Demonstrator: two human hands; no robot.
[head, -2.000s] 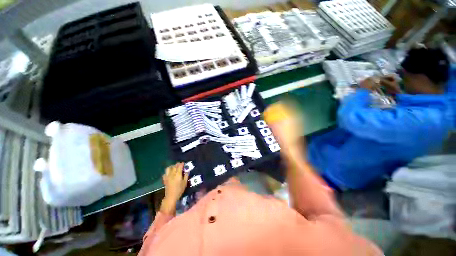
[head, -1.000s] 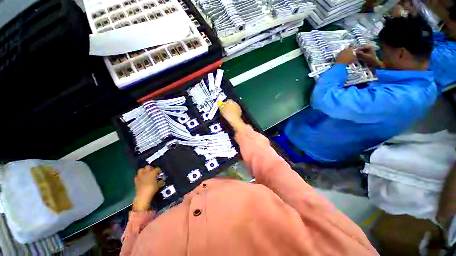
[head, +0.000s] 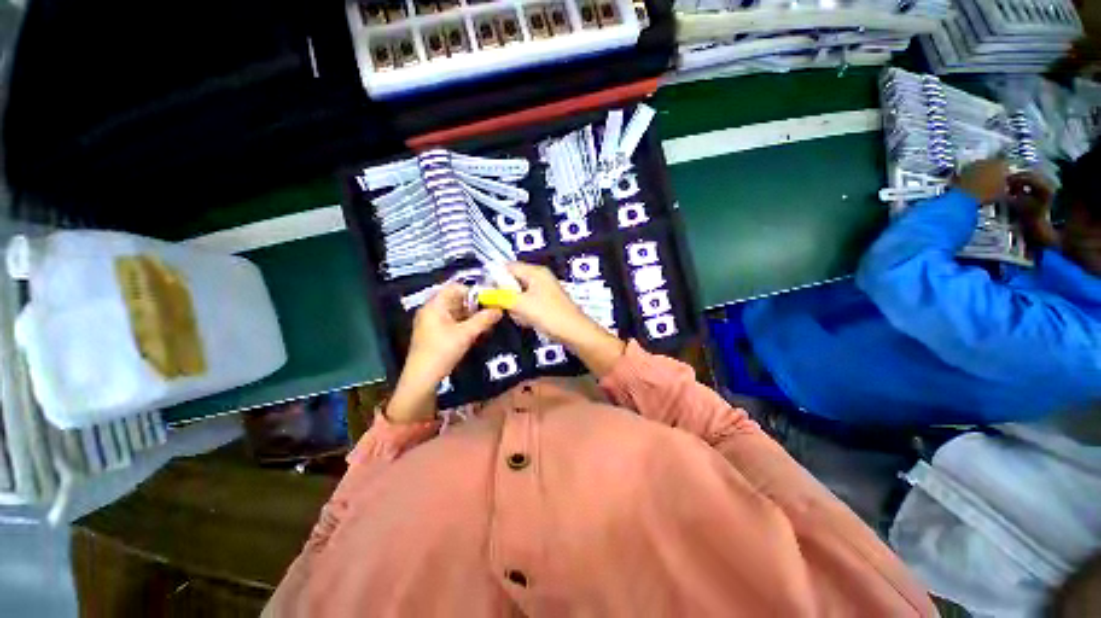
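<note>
A black tray (head: 682, 284) lies in front of me. White perforated strap pieces (head: 405, 217) overlap at its left with a striped spine; loose strap pieces (head: 577, 163) fan out at the back right. Small white square watch cases (head: 642, 254) stand in a column at the right, others nearer me. My left hand (head: 441, 332) and right hand (head: 543, 304) meet over the middle, fingertips close together. My right hand is shut on a yellow hand tool (head: 496, 297). My left fingertips pinch a small whitish piece, partly hidden by the fingers.
A red edge strip (head: 531, 115) runs beyond the tray. Behind it are a white parts tray (head: 501, 54) and black stacked trays (head: 169, 97). A white jug (head: 85, 326) with brown tape is at left. A person in blue sleeves (head: 930, 290) works at right.
My right hand has moved left and nearer from the loose straps, and my left hand has moved up and inward from the front-left cases. They now meet. The camera view has shifted.
</note>
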